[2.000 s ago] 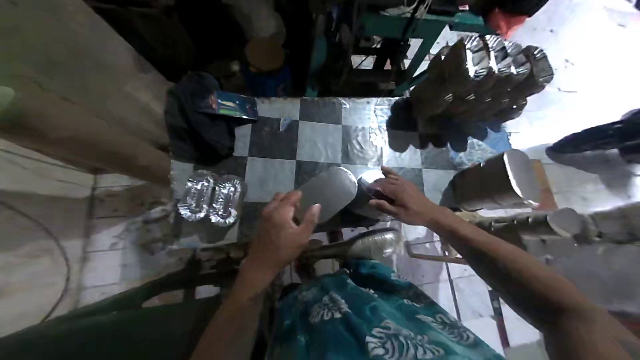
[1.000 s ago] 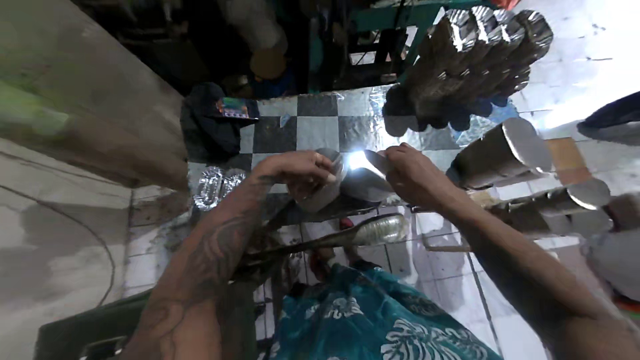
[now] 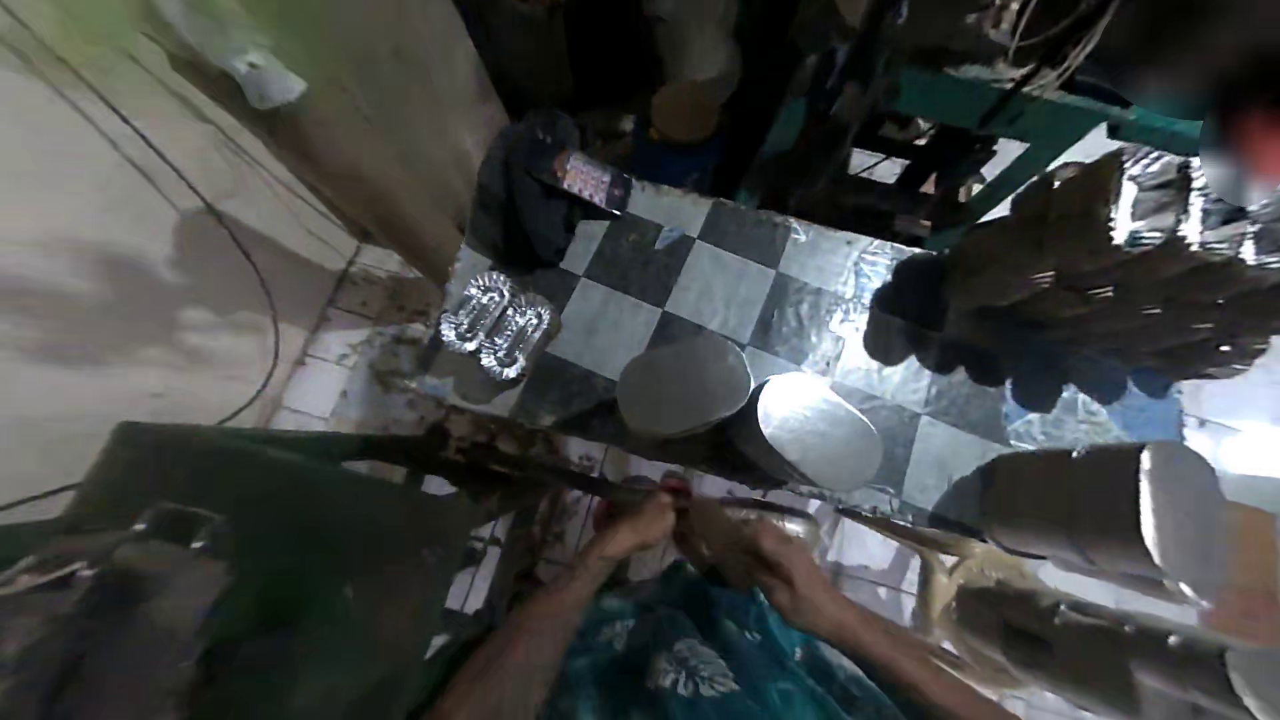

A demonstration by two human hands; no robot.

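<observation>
Two stacks of oval sheets stand side by side at the near edge of the checkered table (image 3: 720, 290): a dull grey one (image 3: 684, 385) and a bright silvery one (image 3: 820, 430). Below that edge, close to my lap, my left hand (image 3: 645, 525) is closed around something too blurred to name. My right hand (image 3: 790, 570) grips a brownish flat piece (image 3: 718, 535), blurred, its material unclear. Two crimped foil trays (image 3: 497, 325) lie at the table's left end.
Tall nested stacks of foil trays (image 3: 1090, 280) stand at the back right. More oval stacks (image 3: 1100, 500) lie at the right. Dark cloth (image 3: 530, 190) and a small printed packet (image 3: 592, 182) are at the back left. A green surface (image 3: 280, 560) is at lower left.
Both hands have left the two oval stacks and moved down toward my lap. The stacks now stand uncovered at the table edge. The view has shifted.
</observation>
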